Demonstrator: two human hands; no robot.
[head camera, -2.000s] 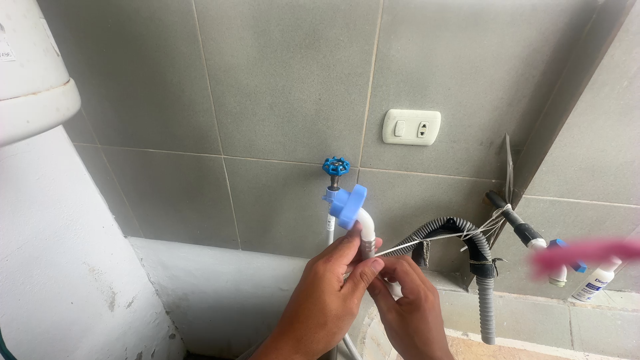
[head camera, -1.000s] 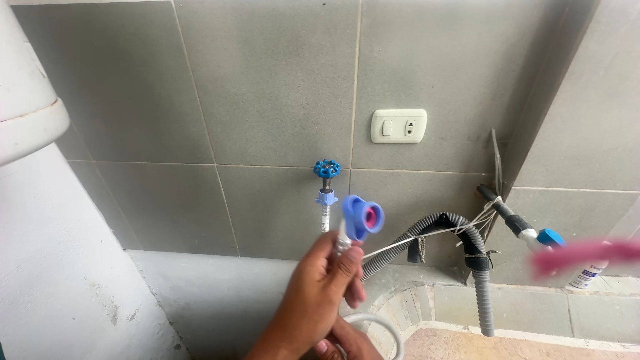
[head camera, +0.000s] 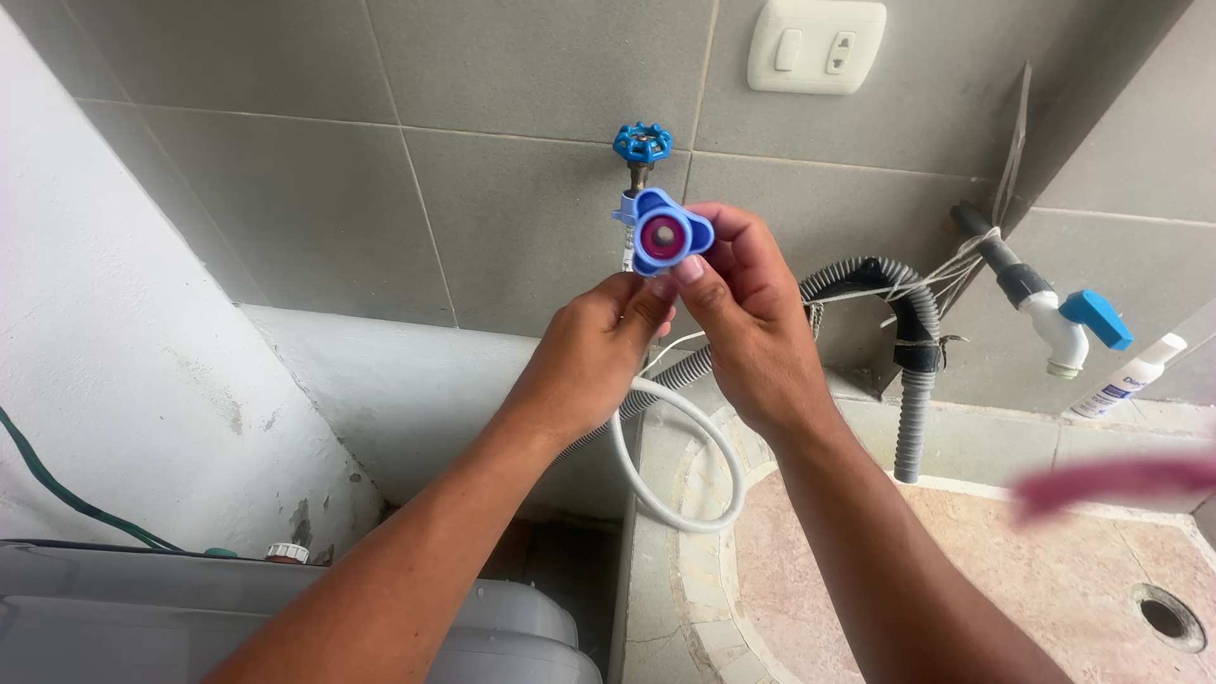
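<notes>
A blue three-lobed plastic hose nut (head camera: 701, 231) with a reddish washer inside faces me between my hands. My left hand (head camera: 608, 332) grips the hose end just below the nut, the exact hold partly hidden by its fingers. The fingers and thumb of my right hand (head camera: 746, 304) pinch the nut's right lobe. From under my hands a white hose (head camera: 739, 475) hangs in a loop. Just behind and above the nut is a valve with a blue handwheel (head camera: 643, 142), on the tiled wall, with a light blue fitting (head camera: 624, 210) beneath it.
A corrugated grey drain hose (head camera: 912, 408) bends over the pink-floored basin (head camera: 855, 570), tied with string. Right of it are a white tap with a blue lever (head camera: 1097, 318) and a white bottle (head camera: 1130, 380). A wall socket (head camera: 817, 47) is above; a grey plastic appliance or lid (head camera: 456, 627) lies lower left.
The nut has turned until its opening faces me. My right hand, low behind the left a second ago, has come up to the nut's right side.
</notes>
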